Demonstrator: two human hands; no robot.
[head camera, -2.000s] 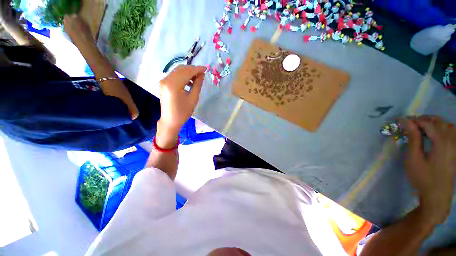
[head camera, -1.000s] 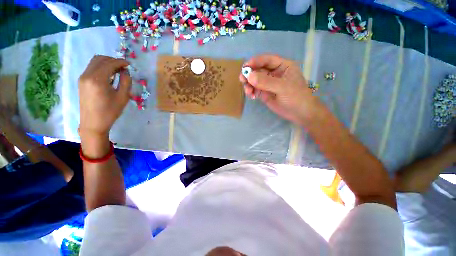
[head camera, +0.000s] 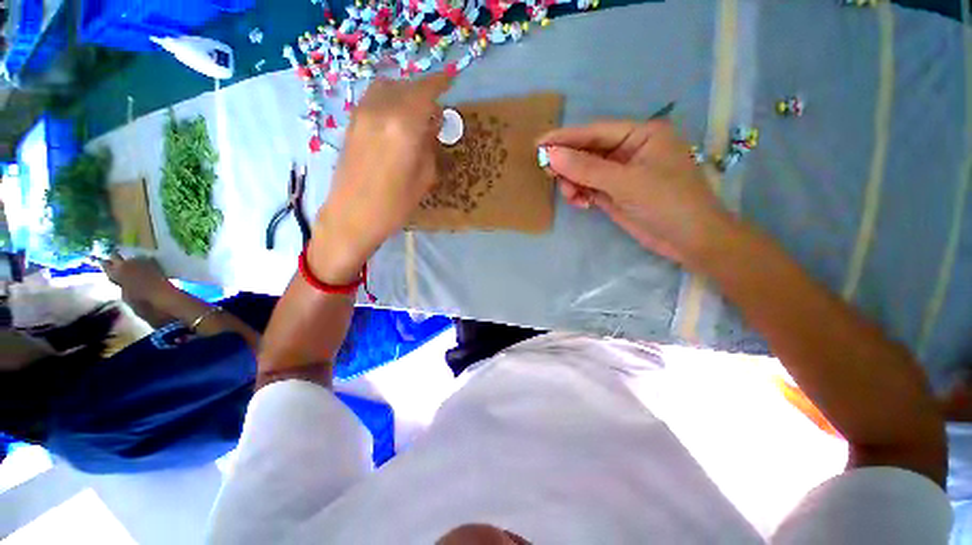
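My right hand (head camera: 640, 181) pinches a small white piece (head camera: 544, 157) just past the right edge of the brown cardboard (head camera: 528, 197). My left hand (head camera: 389, 160) is over the cardboard's left part, beside the white disc (head camera: 450, 128). Its index finger points toward the pile of red-and-white pieces (head camera: 410, 32). A red spot shows at that fingertip; whether it is held or part of the pile cannot be told. Brown specks (head camera: 474, 170) surround the disc.
Pliers (head camera: 290, 208) lie left of my left wrist. Feathery green foliage (head camera: 190, 186) lies further left, near a neighbour's arm (head camera: 160, 293). White-and-yellow pieces (head camera: 741, 142) lie right of my right hand, another (head camera: 790, 105) further right. A white bottle (head camera: 197, 55) is at the far left.
The view has turned. My left hand has moved from left of the cardboard to over its left part. My right hand still pinches its piece, now a little farther from the cardboard's centre.
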